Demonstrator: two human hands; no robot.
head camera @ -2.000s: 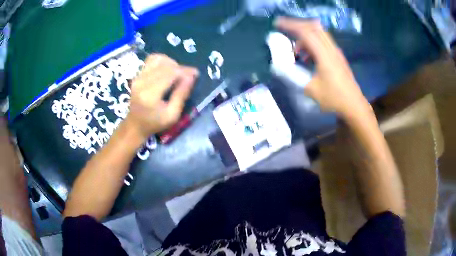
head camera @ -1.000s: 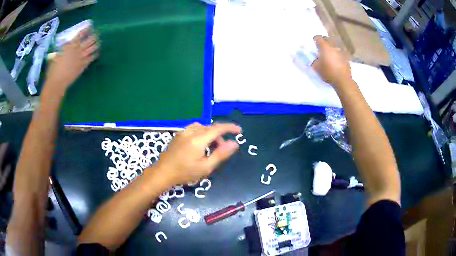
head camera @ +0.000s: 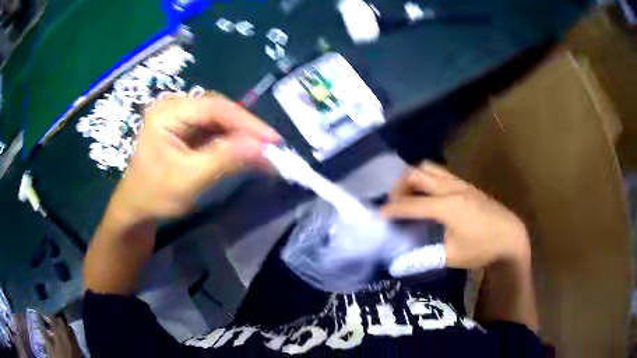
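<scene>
My left hand [head camera: 199, 150] pinches the end of the white power cord [head camera: 314, 180] between thumb and fingertips, left of centre. The cord runs down right to a clear plastic bag [head camera: 335, 245] over my lap. My right hand [head camera: 454, 213] is at the bag's right side, fingers curled at the cord and bag; the image is blurred there. The white socket housing [head camera: 330, 105], with a small green board inside, lies at the table edge beyond the cord, apart from both hands.
A pile of white U-shaped clips [head camera: 115, 126] lies left, with strays near the housing. The mallet's white head [head camera: 359, 21] is at the top. A blurred screwdriver [head camera: 257, 91] lies left of the housing. A brown cardboard box [head camera: 552, 189] stands right. Another person's hand [head camera: 52, 339] shows bottom left.
My left hand has left the clips and now holds the cord end. My right hand has come back from the white foam to my lap, where the bagged cord now shows. The view has tilted down.
</scene>
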